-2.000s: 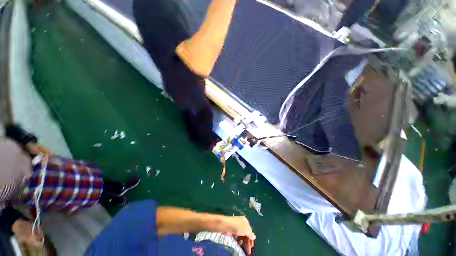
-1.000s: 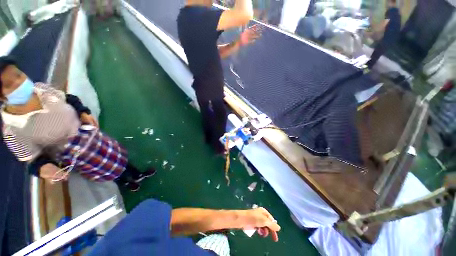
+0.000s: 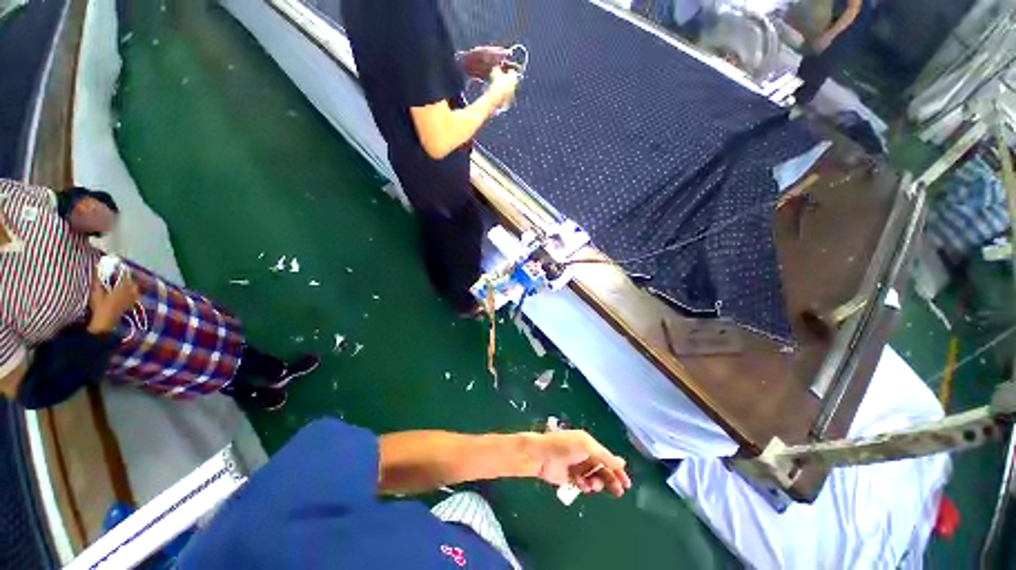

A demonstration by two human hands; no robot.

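Observation:
My left hand (image 3: 585, 464) reaches out from a blue sleeve at the bottom centre, over the green floor. Its fingers are curled around a small white piece (image 3: 568, 493), which shows below the palm; it may be a plug adapter. A thin pale line, possibly cord, shows at the fingers. My right hand is out of the picture. A person in a plaid skirt at the left holds a looped white cord (image 3: 136, 320). A person in black beside the table holds another looped white cord (image 3: 519, 58) in raised hands.
A brown-topped table (image 3: 713, 384) with dotted navy cloth (image 3: 635, 145) runs diagonally at the right. A blue-white unit (image 3: 524, 278) is at its near edge. A metal arm (image 3: 891, 442) juts from its end. White sheet (image 3: 769, 512) lies below. A ruled bar (image 3: 167, 512) is at the lower left.
The view has shifted. The person in black has turned and lowered their hands, and the cord now shows in them. My left hand stays extended; the white piece shows more clearly below it.

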